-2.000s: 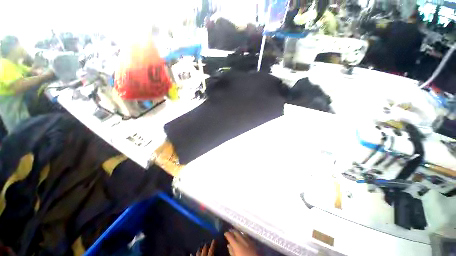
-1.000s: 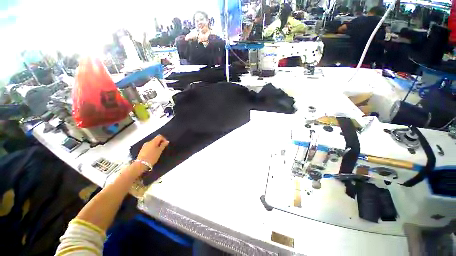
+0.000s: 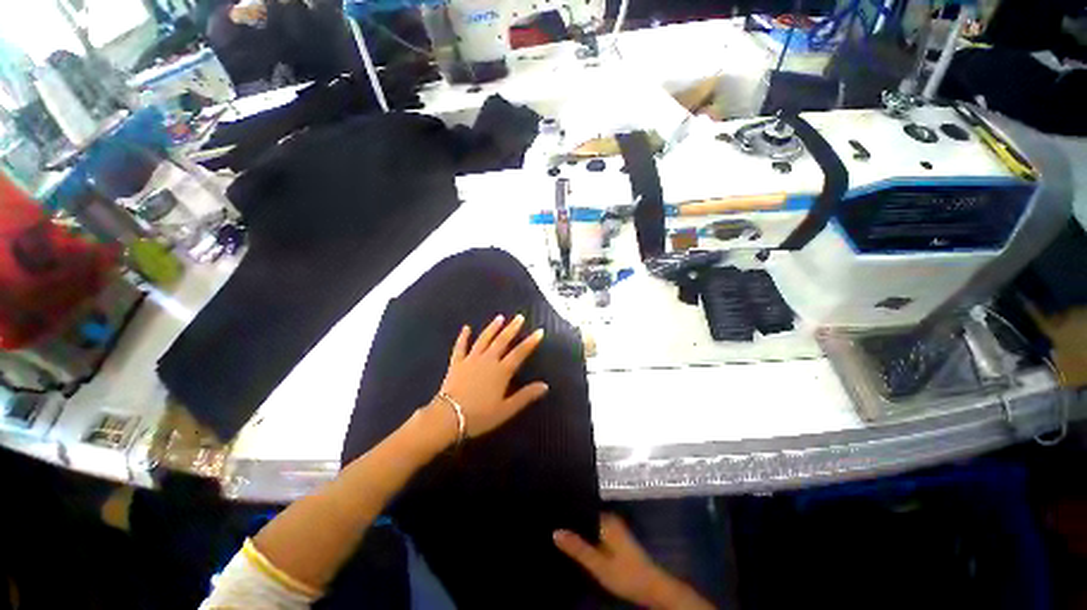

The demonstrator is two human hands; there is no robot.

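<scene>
A black ribbed cut piece (image 3: pixel 477 286) lies over the front of the white table, its rounded end near the needle area and its lower part hanging over the edge. My left hand (image 3: pixel 486 379) lies flat on it, fingers spread. My right hand (image 3: pixel 614 560) is at its lower right edge, thumb over the fabric and fingers partly hidden. The white sewing machine (image 3: pixel 888 280) stands to the right, its presser foot area (image 3: pixel 570 280) beside the piece. Stacked black panels (image 3: pixel 322 226) lie to the left.
Black labels (image 3: pixel 741 300) hang on the machine's front. A clear tray (image 3: pixel 900 367) sits at the right. A measuring tape (image 3: pixel 763 474) runs along the table edge. A red plastic bag (image 3: pixel 42 268) is at far left. A wooden-coloured stick (image 3: pixel 733 205) lies along the head.
The view has swung right. A black ribbed piece now lies in front of the needle area. My left hand has moved from the stacked panels onto it, and my right hand has come into view.
</scene>
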